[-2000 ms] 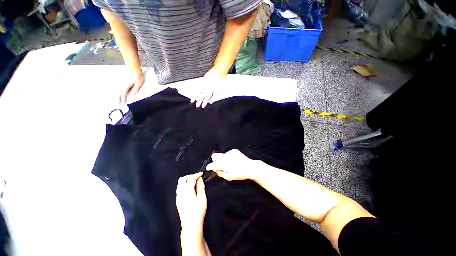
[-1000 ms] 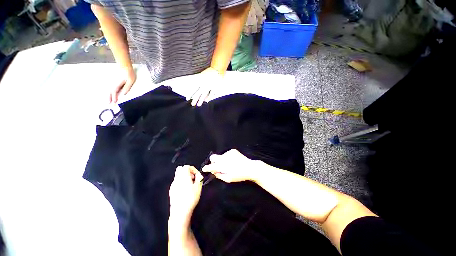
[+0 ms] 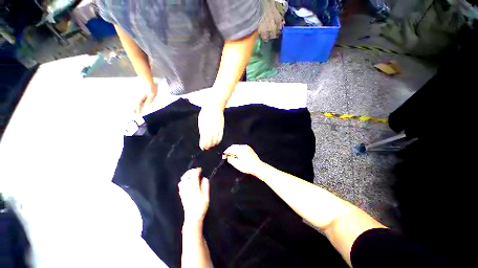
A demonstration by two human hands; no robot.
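Note:
A black sleeveless garment lies flat on the white-topped table, with a row of short pale dashes on its front. A hanger shows at its neckline. My left hand rests on the garment beside the dashes, with thumb and forefinger at the cloth; whether it pinches cloth is unclear. My right hand is a little above and to the right, fingers closed together over the end of one dash. Something small and brownish shows at its fingertips, too blurred to name.
A person in a grey striped shirt stands across the table, one hand on the garment near mine, the other at the table edge. A blue bin and yellow-black tape are on the floor. Black cloth hangs at right.
The other person's hand has reached forward onto the garment's middle, close to my hands. My right hand has moved up slightly and apart from my left. A dash beneath them is now uncovered.

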